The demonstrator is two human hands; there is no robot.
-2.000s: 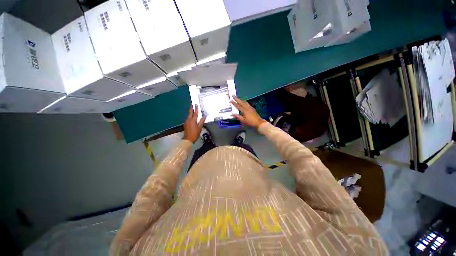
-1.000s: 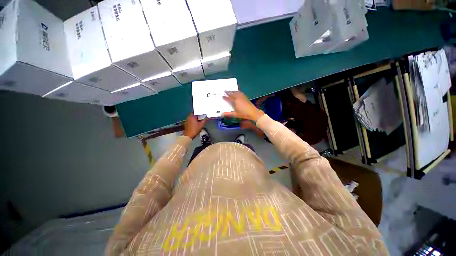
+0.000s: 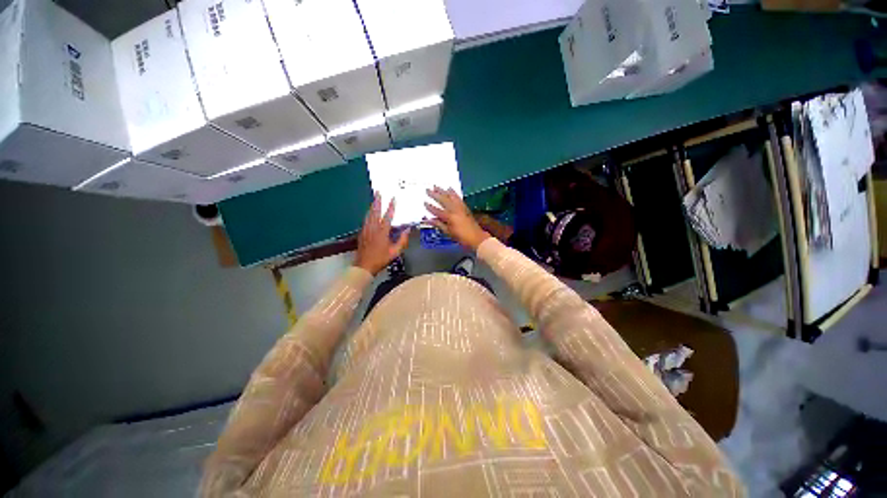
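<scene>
A white product carton (image 3: pixel 412 175) lies at the front edge of the green bench top with its lid down and a small dark print on it. My left hand (image 3: pixel 379 238) is at its near left corner, fingers on the edge. My right hand (image 3: pixel 453 220) rests on its near right part, fingers spread over the lid edge. Both hands touch the carton. The carton's near side is hidden from this angle.
Stacked white cartons (image 3: pixel 248 78) stand on the bench at left. Open white cartons (image 3: pixel 632 53) stand at the back right. A trolley (image 3: pixel 715 300) with white sheets is at right. A large brown carton (image 3: pixel 715 365) is on the floor. A blue crate (image 3: pixel 440 238) shows under the bench edge.
The carton's lid, upright two seconds ago, is now down over the contents. Since one second ago my right hand has moved from the lid's middle to its near edge, and my left hand onto the near left corner.
</scene>
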